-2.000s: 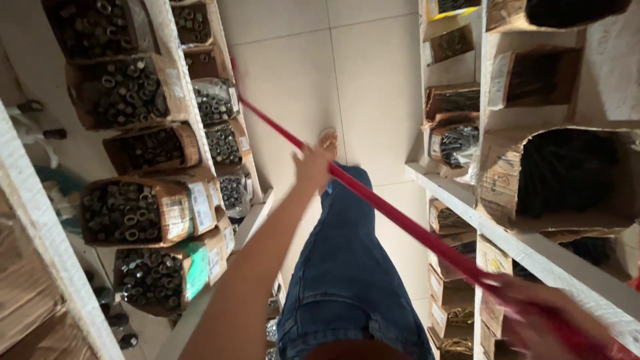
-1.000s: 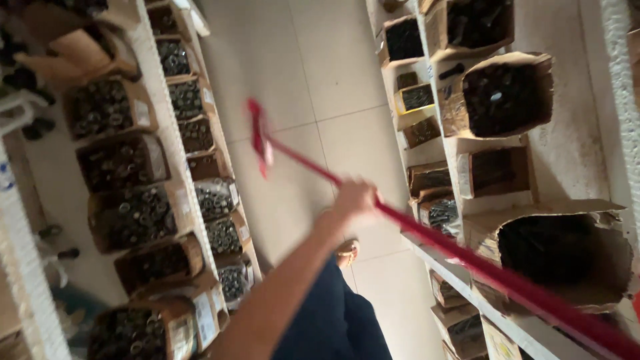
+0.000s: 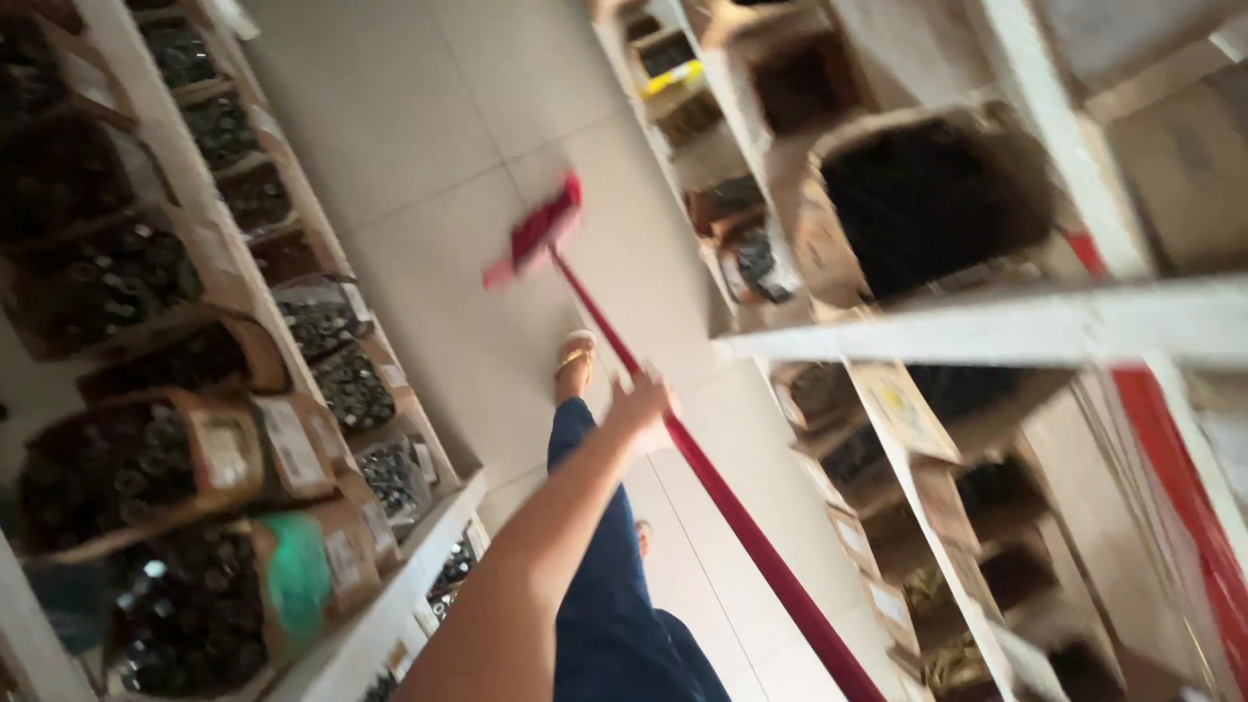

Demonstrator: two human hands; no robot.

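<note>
My left hand (image 3: 643, 409) is closed round the middle of a long red handle (image 3: 751, 536). At the handle's far end a red broom head (image 3: 541, 229), blurred, lies over the pale tiled floor (image 3: 409, 146), beyond my sandalled foot (image 3: 575, 356). The near end of the handle runs out of the frame at the bottom right. My right hand is out of view.
Shelves on the left hold cardboard boxes of metal nuts (image 3: 117, 283). White-edged shelves (image 3: 975, 322) on the right carry more boxes, one with dark contents (image 3: 936, 205). A shelf corner (image 3: 468, 483) juts out on the left. The tiled aisle runs between them.
The broom head, out of view at first, came into view on the floor and now appears farther right. My right hand, seen on the handle two seconds ago, has left the view.
</note>
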